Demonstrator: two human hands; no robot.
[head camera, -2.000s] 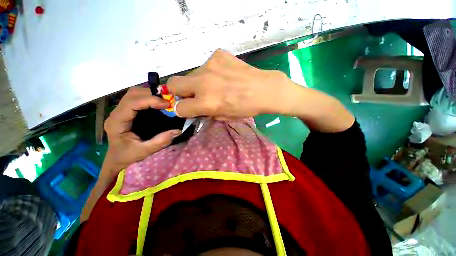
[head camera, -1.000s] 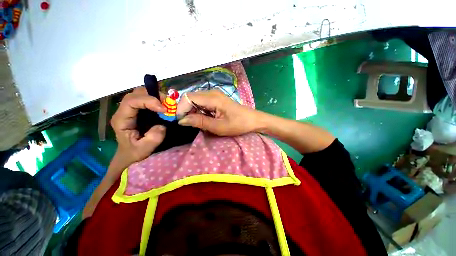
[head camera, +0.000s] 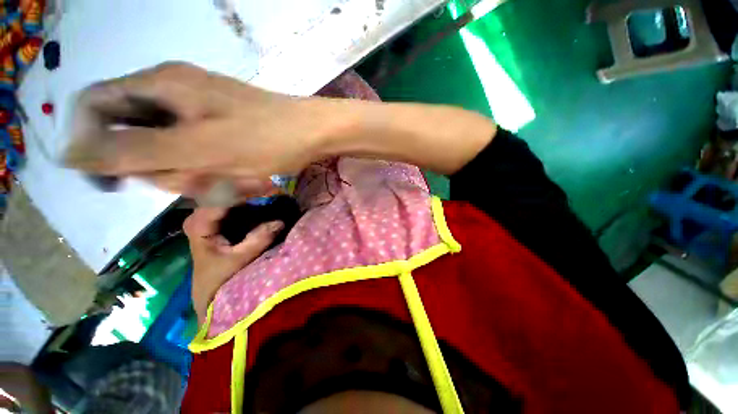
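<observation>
My left hand (head camera: 222, 259) holds the black toy body (head camera: 257, 220) above my lap. The striped hat seen on it earlier is hidden behind my right arm and hand. My right hand (head camera: 174, 129) is blurred and reaches left across my left hand, over the table's edge. Dark patches show between its fingers and below its fingertips; I cannot tell what they are. Dark thread (head camera: 330, 174) lies in loose loops on the pink dotted apron (head camera: 348, 218). No needle can be made out.
Striped hats (head camera: 10, 73) are piled at the far left of the white table (head camera: 283, 40). A dark lump (head camera: 52, 55) and a red pompom (head camera: 47, 107) lie beside them. A beige stool (head camera: 659, 40) and a blue stool (head camera: 704, 212) stand right. Checked cloth (head camera: 133, 380) shows lower left.
My right hand has left the hat and swung left over the table. The view has turned left, bringing more of the hat pile into sight. My left hand still holds the toy.
</observation>
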